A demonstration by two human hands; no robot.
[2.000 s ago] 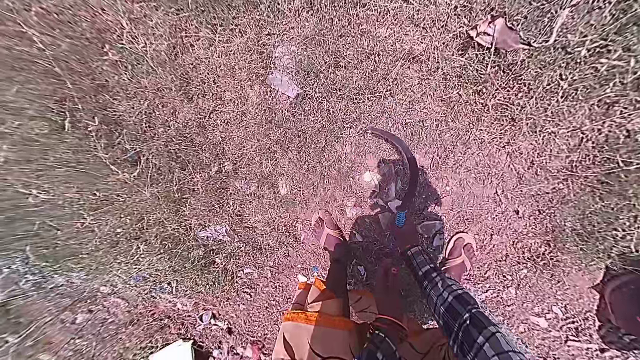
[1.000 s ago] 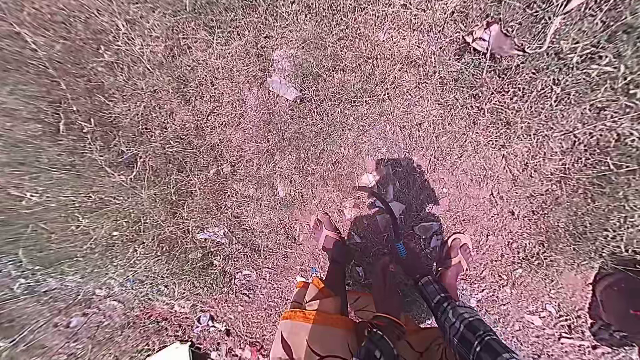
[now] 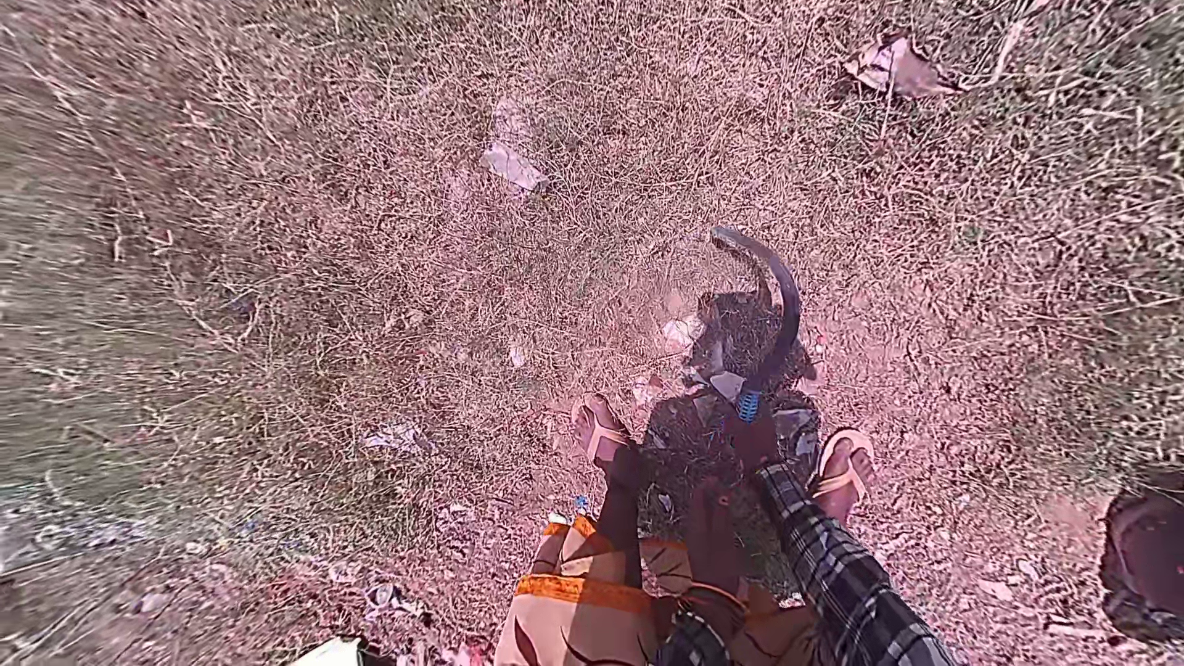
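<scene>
A sickle [image 3: 784, 296] with a dark curved blade and a blue-wrapped handle is raised above the ground, its tip pointing up and left. My right hand [image 3: 751, 437], below a black-and-white checked sleeve, is shut on the handle. My left hand [image 3: 714, 504] hangs lower, between the knees and left of the right forearm; it lies in shadow, and its fingers cannot be made out. Under the sickle lie dry grass and pale scraps [image 3: 728, 384], partly in my shadow.
Sandalled feet [image 3: 601, 433] stand on both sides of the hands. Dry grass covers the ground. A pale scrap [image 3: 514, 166] lies ahead, a brown dry piece [image 3: 899, 67] at the upper right. A dark rounded object [image 3: 1147, 560] is at the right edge, a pale yellow object [image 3: 331, 653] at the bottom.
One second ago the sickle blade was lower and turned left, close over the scraps. Now it arcs upward again, much as two seconds ago. The left hand has hardly moved.
</scene>
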